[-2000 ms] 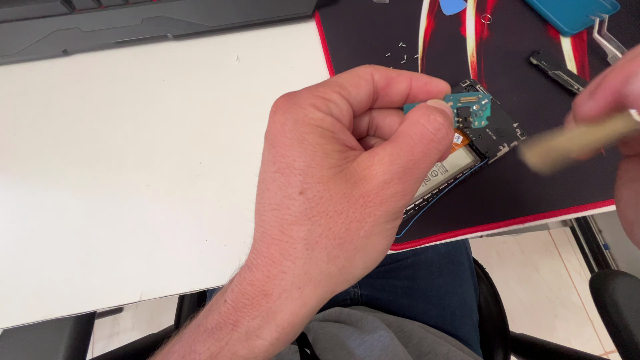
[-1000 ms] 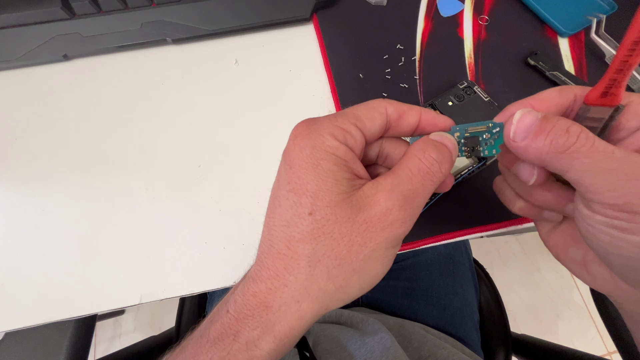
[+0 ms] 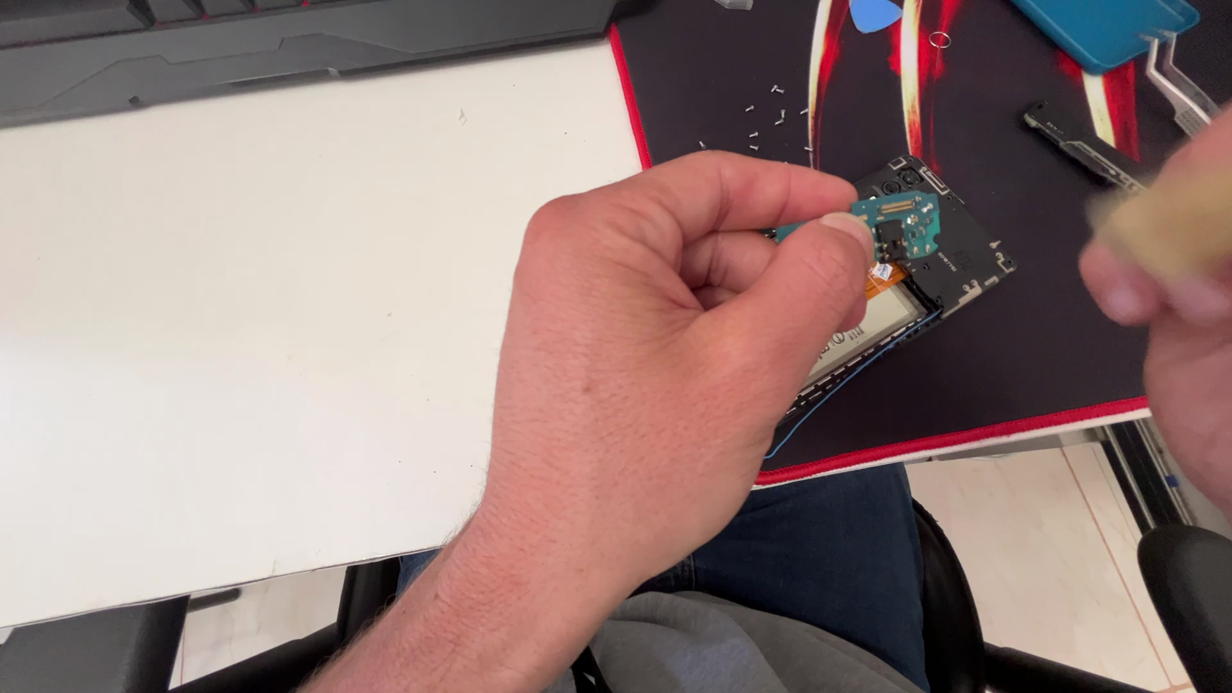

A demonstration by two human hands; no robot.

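Note:
Between thumb and index finger, my left hand (image 3: 664,318) pinches a small green circuit board (image 3: 910,221) with a gold connector and a black part on it. Below the board lies an opened smartphone (image 3: 962,250), its battery (image 3: 871,332) partly hidden by my hand. A thin blue cable (image 3: 837,385) runs along the phone's edge. At the right edge, my right hand (image 3: 1174,289) holds a blurred, tan, brush-like tool (image 3: 1169,221), away from the board; its exact kind cannot be told.
Several tiny screws (image 3: 781,117) lie on the black and red desk mat (image 3: 1039,356). Towards the back are a blue pick (image 3: 874,13), a ring (image 3: 939,39), a blue case (image 3: 1107,29), tweezers (image 3: 1174,82) and a black phone part (image 3: 1083,149). A keyboard (image 3: 289,58) stands at the back left.
My right hand was at the board's right end with its fingers one second ago; it has moved away to the right. My left hand keeps its hold on the board.

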